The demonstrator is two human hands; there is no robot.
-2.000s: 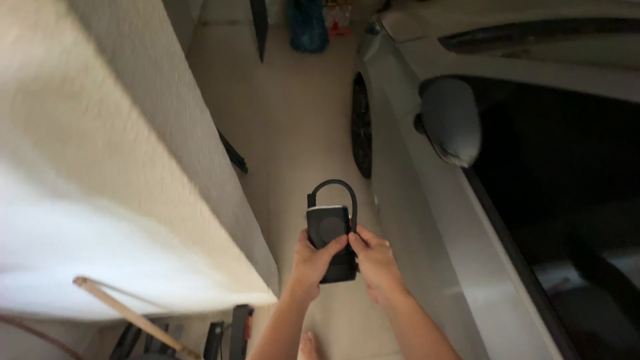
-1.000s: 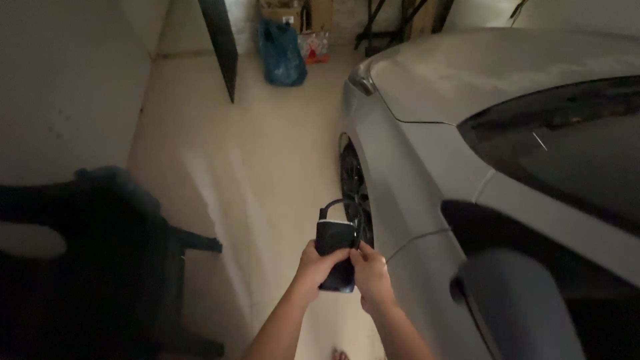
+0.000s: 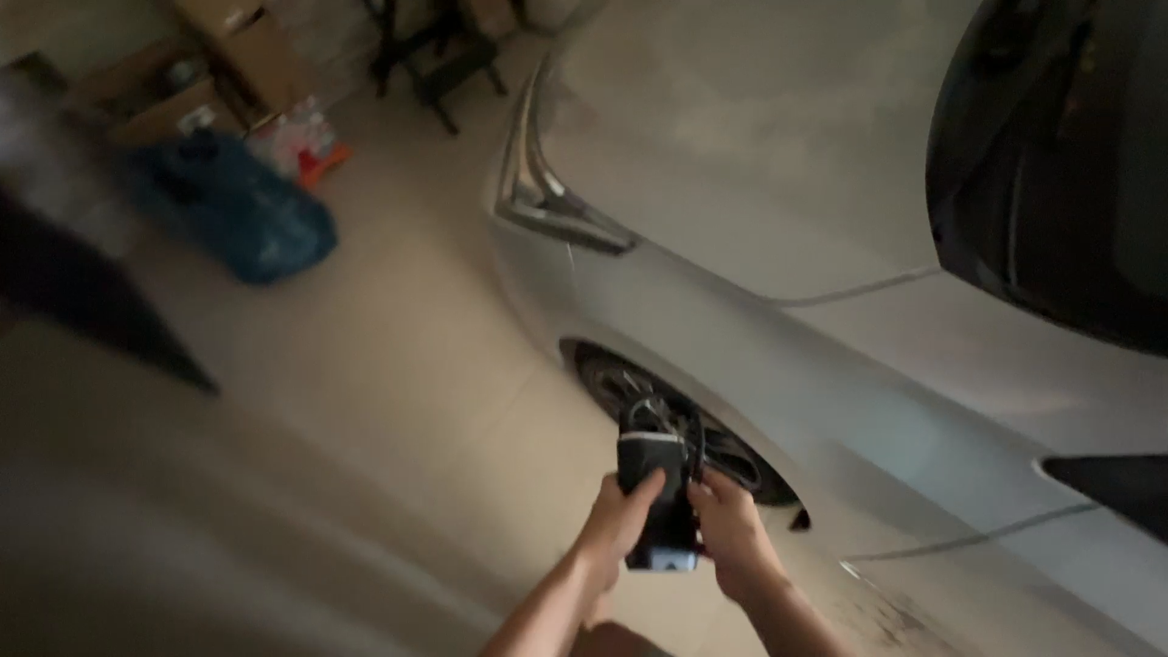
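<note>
A black handheld device (image 3: 671,520) with a light top edge is between my two hands, low in the middle of the view. It looks like a portable air pump, though blur leaves the kind unsure. My left hand (image 3: 613,522) grips its left side, the thumb lying on its face. A black hose (image 3: 699,436) loops from the top of the device down its right side. My right hand (image 3: 733,527) pinches the hose against that side, fingertips closed. Just beyond the device shows the front wheel (image 3: 739,461) of a silver car (image 3: 657,292).
A blue plastic bag (image 3: 246,214) lies on the tiled floor at upper left, beside a red and white bag (image 3: 306,141) and cardboard boxes (image 3: 260,59). A dark folding stand (image 3: 447,68) is near the car's headlight (image 3: 547,196). A dark pointed panel (image 3: 100,292) juts in at left.
The view has moved forward along the car, from the side mirror and a wall to the front wheel and headlight. Both hands still hold the device and its hose.
</note>
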